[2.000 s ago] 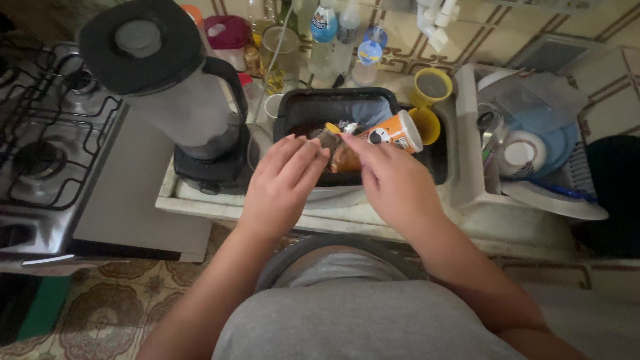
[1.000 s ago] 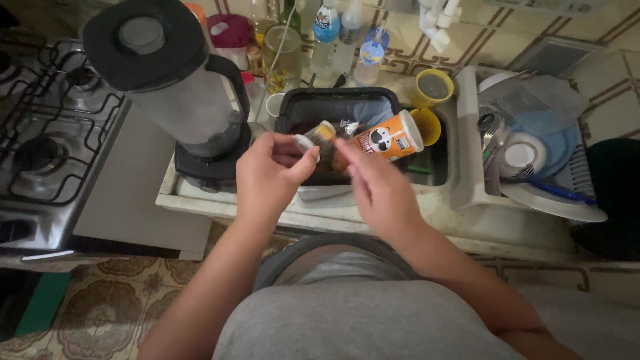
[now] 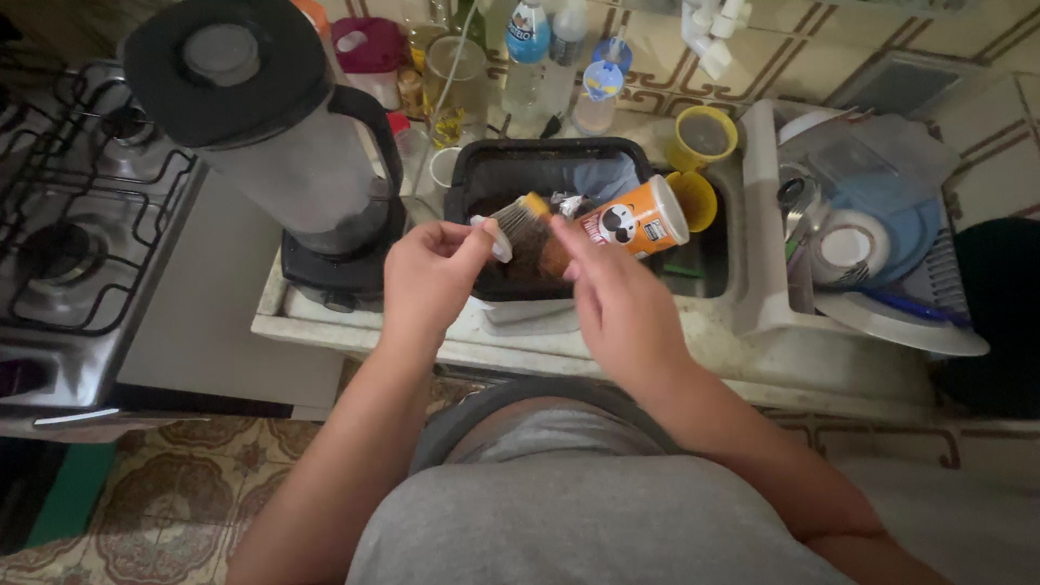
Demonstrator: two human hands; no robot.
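Note:
Between the thumb and fingers of my left hand (image 3: 443, 272) is the white rim of a small, ribbed, cup-like piece (image 3: 512, 223) with a yellow end. It is held tilted over a black plastic bin (image 3: 548, 150) with dark, crumbly waste inside. My right hand (image 3: 613, 296) has its index finger stretched toward the yellow end, the other fingers curled; nothing shows in its grasp. Whether the fingertip touches the piece cannot be told. An orange Pringles can (image 3: 634, 219) lies slanted in the bin's right side, partly behind my right hand, near crumpled foil (image 3: 569, 203).
A blender (image 3: 301, 187) stands left of the bin, beside a gas stove (image 3: 73, 244). Bottles (image 3: 526, 65) line the tiled wall. Two yellow cups (image 3: 705, 138) are at the sink (image 3: 719, 260). A dish rack (image 3: 764, 219) holds plates and cutlery at right.
Both hands were close together over the bin two seconds ago, covering most of the piece. They have since moved apart, and the ribbed piece shows between them.

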